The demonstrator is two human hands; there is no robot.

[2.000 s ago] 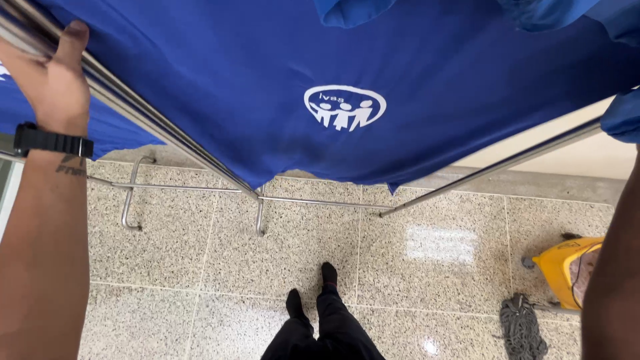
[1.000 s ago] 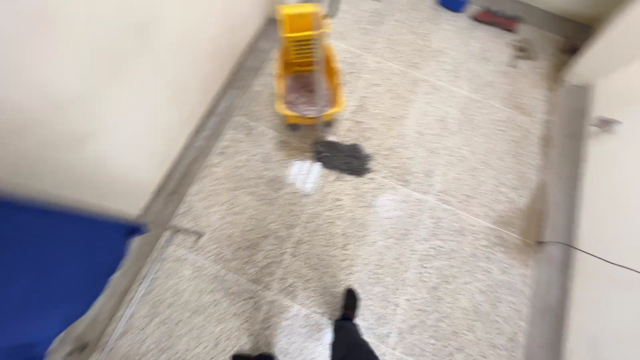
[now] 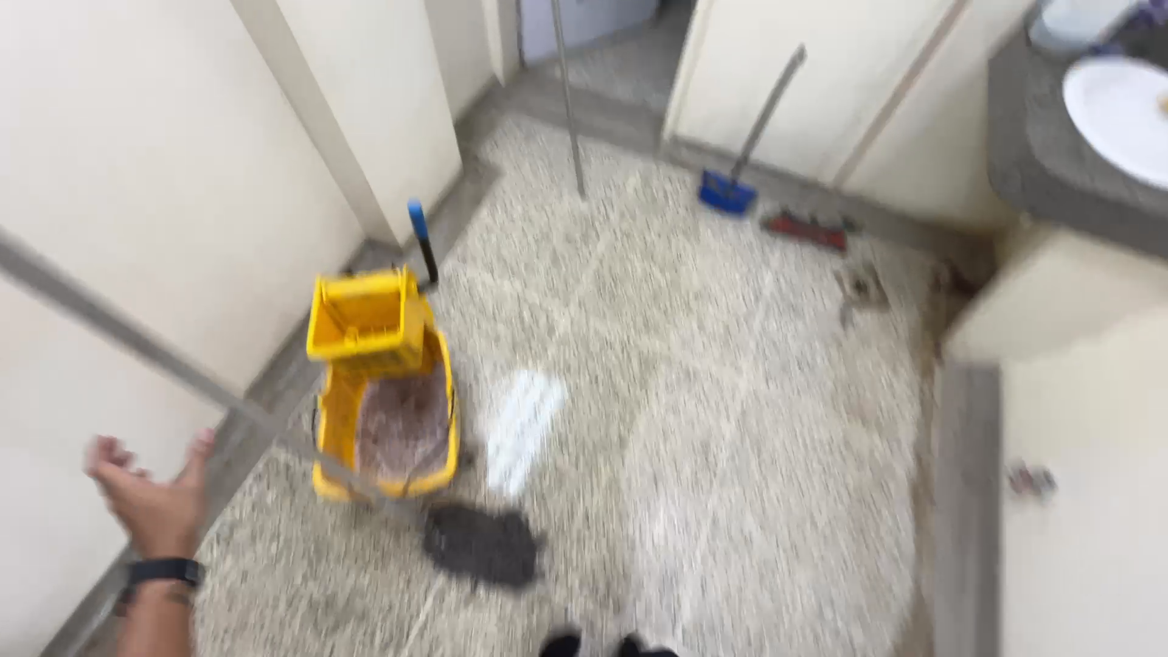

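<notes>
My left hand (image 3: 155,497), with a dark band on its wrist, is raised at the lower left. Its fingers are apart and hold nothing. The mop handle (image 3: 196,379) slants past just above and to the right of the hand, without a visible grip on it. At its lower end the dark grey mop head (image 3: 482,545) lies on the speckled floor. Behind the handle stands a yellow mop bucket (image 3: 443,365) with murky liquid inside, a wringer (image 3: 365,342) on top and a blue-tipped lever (image 3: 418,219). My right hand is out of view.
A blue long-handled dustpan or brush (image 3: 727,192) and a red broom head (image 3: 805,230) rest by the far wall. A thin pole (image 3: 568,100) stands near the doorway. An open floor drain (image 3: 860,285) lies at right, below a grey counter (image 3: 1049,173) bearing a white plate (image 3: 1118,114).
The view has swung away from the blue cloth and metal frame. My left hand, on the frame's metal tube two seconds ago, is off it and in the air near the mop handle.
</notes>
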